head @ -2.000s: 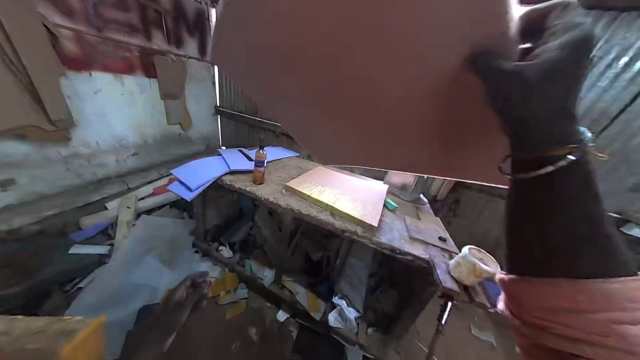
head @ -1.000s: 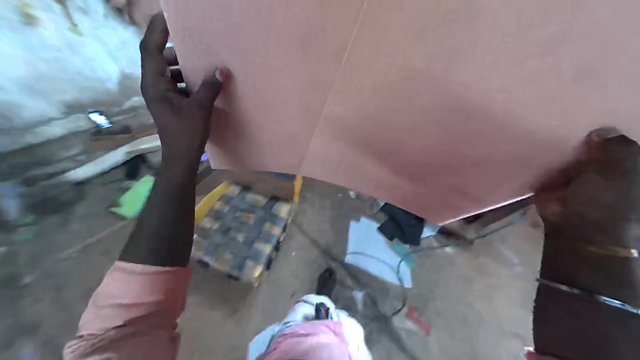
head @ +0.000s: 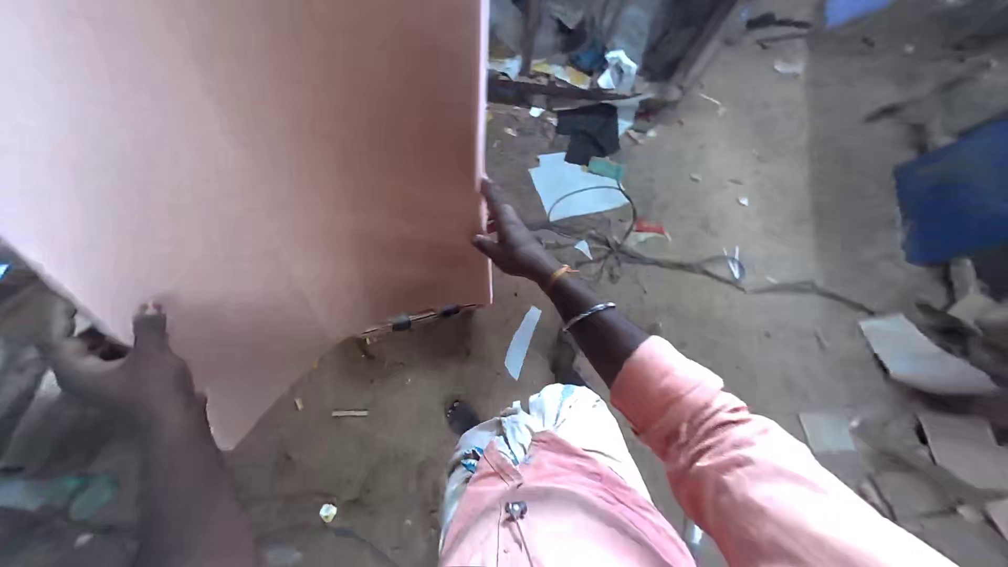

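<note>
A large pink sheet (head: 299,157), thin and bent near its lower edge, fills the upper left of the head view. My left hand (head: 138,362), blurred, grips its lower left edge with the thumb on the face toward me. At the sheet's right edge is my right hand (head: 508,236), its thumb and fingers pinching the edge close to the lower right corner. Beneath the lower edge shows a narrow strip with dark clips or bands (head: 402,322); what it belongs to is hidden by the sheet.
On the dirt floor lie a white paper sheet (head: 579,187), a black piece of material (head: 589,132), a tangled cable (head: 677,264) and scraps. A blue object (head: 953,193) is at the right, above flat board pieces (head: 929,354). My foot (head: 461,416) stands below the sheet.
The view has swung strongly from the workbench down to the floor. The pink sheet stays in my hands; a second ago both hands held it by its sides, and it now extends to the upper left.
</note>
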